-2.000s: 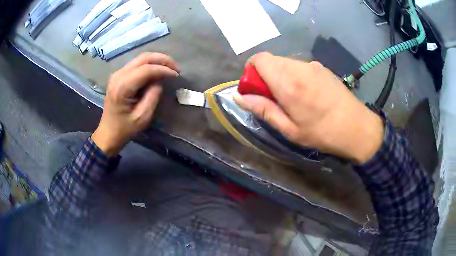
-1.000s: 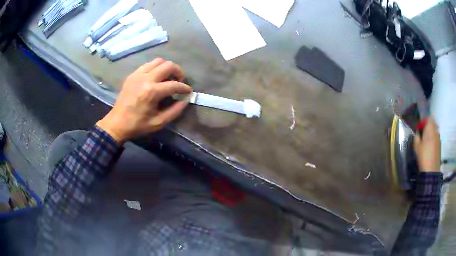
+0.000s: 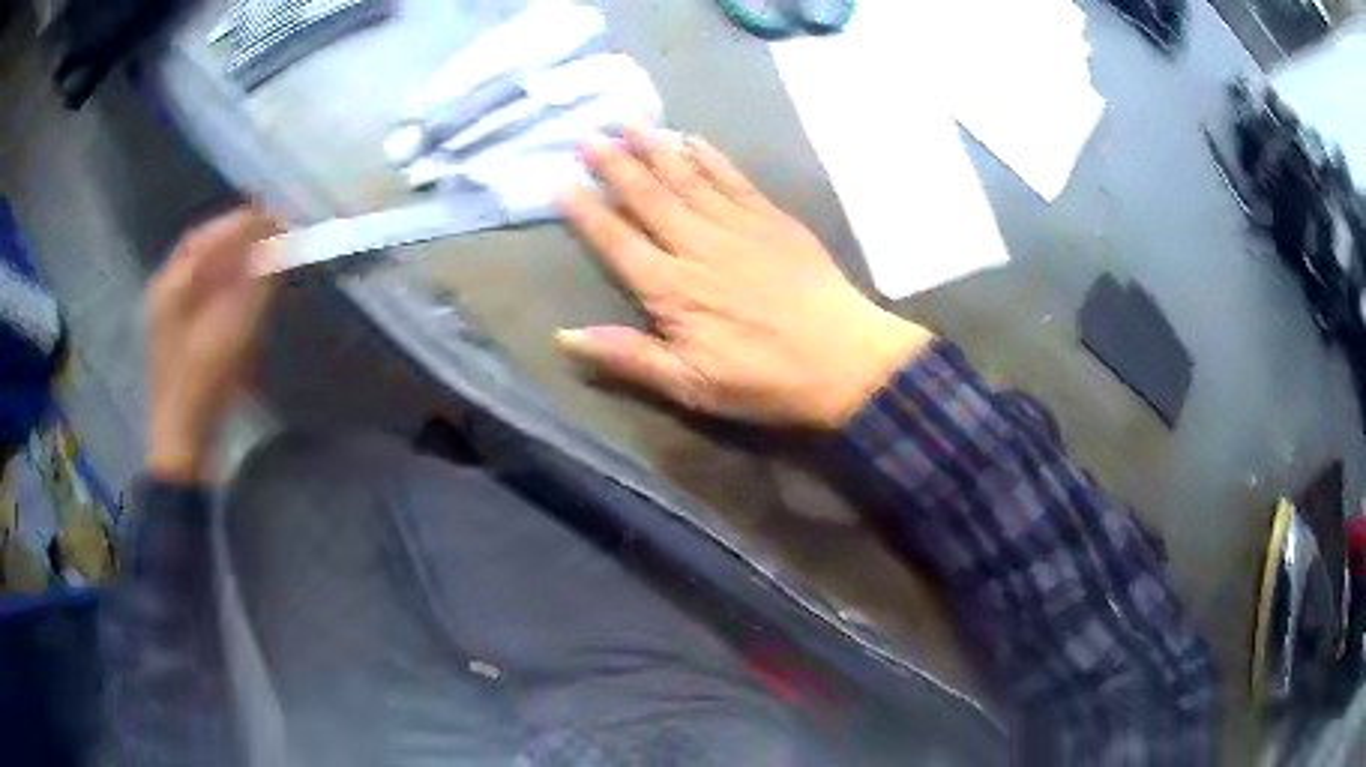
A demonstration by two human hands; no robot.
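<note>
My left hand (image 3: 210, 337), blurred, is beyond the table's left edge and grips one end of a narrow pale strip (image 3: 375, 235). The strip runs right to a small stack of finished white strips (image 3: 524, 98), and its far end meets white cloth there. My right hand (image 3: 727, 285) lies flat, palm down, with its fingertips on the white cloth at the stack's right side and its thumb apart. Which layers lie under the fingertips is hidden.
The iron (image 3: 1291, 599) stands at the far right. White sheets (image 3: 899, 165) and a dark fabric piece (image 3: 1136, 345) lie beyond my right hand. Another strip bundle (image 3: 307, 30) is at top left, green scissor loops (image 3: 787, 18) at top, black garment parts (image 3: 1296, 195) at right.
The right hand has let go of the iron and moved left to the stack. The left hand has moved left past the table edge with the strip. The view has shifted.
</note>
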